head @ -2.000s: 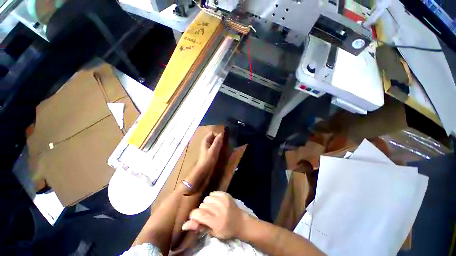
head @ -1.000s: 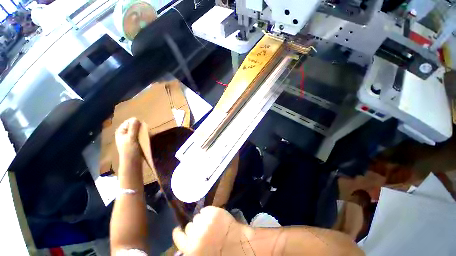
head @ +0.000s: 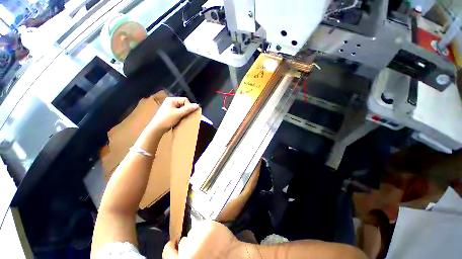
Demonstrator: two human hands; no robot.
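Observation:
A brown cut panel (head: 182, 169) is stretched between my two hands, its folded edge running from top to bottom beside the template arm. My left hand (head: 177, 110) pinches its upper end. My right hand (head: 200, 243) grips its lower end near the bottom edge of the view. The yellow template (head: 259, 78) with black handwriting lies on the white and silver arm (head: 248, 157) and points into the machine head (head: 283, 25). The near end of the arm is partly hidden by my right hand and the panel.
Flat brown panels (head: 126, 124) are stacked at left, partly behind my left arm. White paper sheets (head: 425, 230) lie at lower right. A white machine unit (head: 405, 111) stands at right. Thin red lines (head: 305, 91) hang under the head. A round greenish fan-like object is at upper left.
My left hand has moved up and right with the panel's end, pulling the panel straighter along the arm's left side. My right hand still holds the lower end. The view has shifted slightly.

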